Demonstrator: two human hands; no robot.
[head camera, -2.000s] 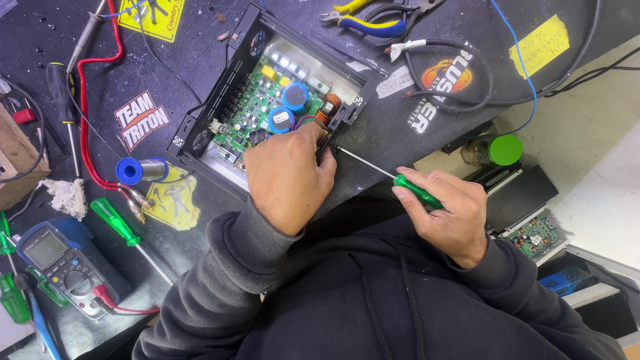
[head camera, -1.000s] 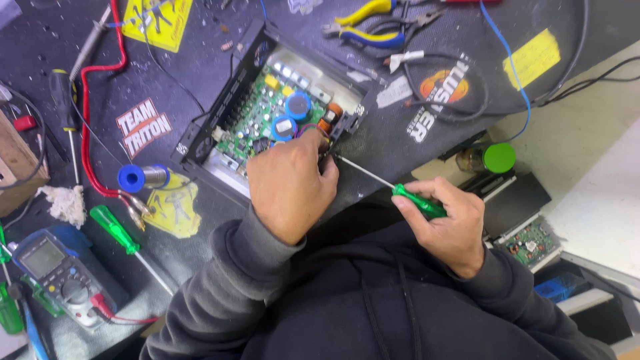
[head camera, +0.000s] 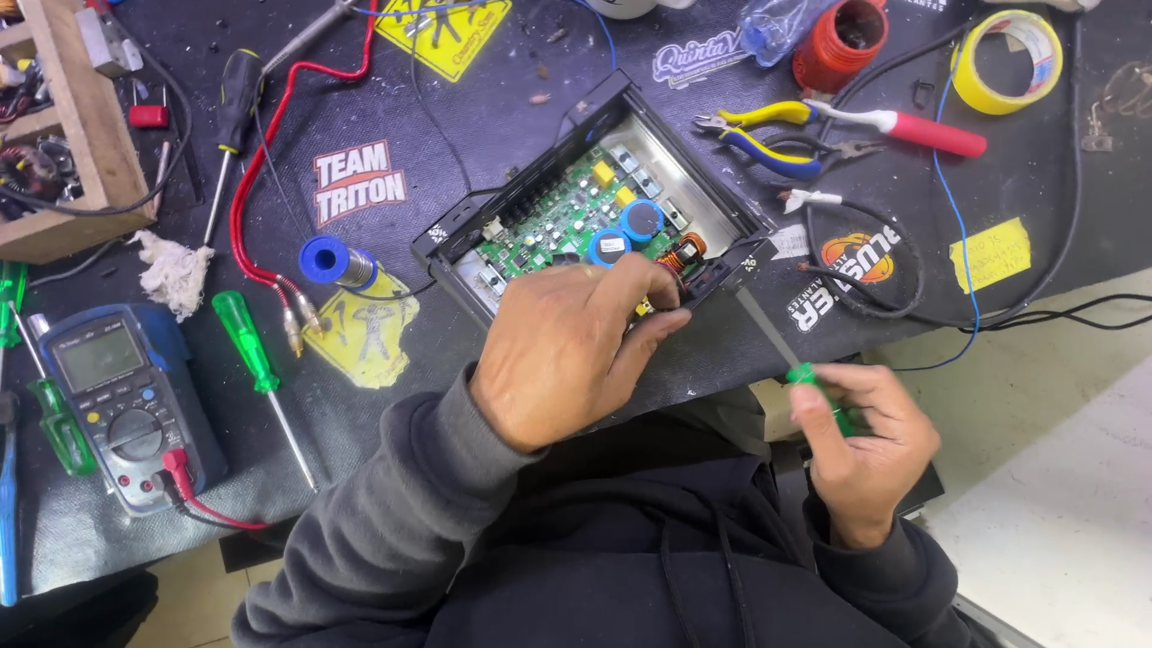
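A black metal amplifier case (head camera: 454, 216) lies open on the bench, with a green circuit board (head camera: 537, 236) inside. Blue capacitors (head camera: 642, 220) and a copper-wound coil (head camera: 688, 252) stand on the board. My left hand (head camera: 576, 342) reaches over the near side of the case, fingers bent down by the coil; its fingertips are partly hidden, so what they grip does not show. My right hand (head camera: 864, 441) holds a screwdriver (head camera: 769, 333) by its green handle, and its shaft points at the case's near right corner, where the tip is hard to make out.
Left of the case are a solder spool (head camera: 337, 263), another green screwdriver (head camera: 247, 342), a multimeter (head camera: 126, 405), red cables (head camera: 241, 207) and a wooden parts box (head camera: 99, 153). On the right lie pliers (head camera: 774, 148), a black cable (head camera: 909, 270) and yellow tape (head camera: 967, 76). The bench edge runs below the case.
The screwdriver in my right hand now slants more steeply toward the case corner. My left hand stays over the case. The view has shifted.
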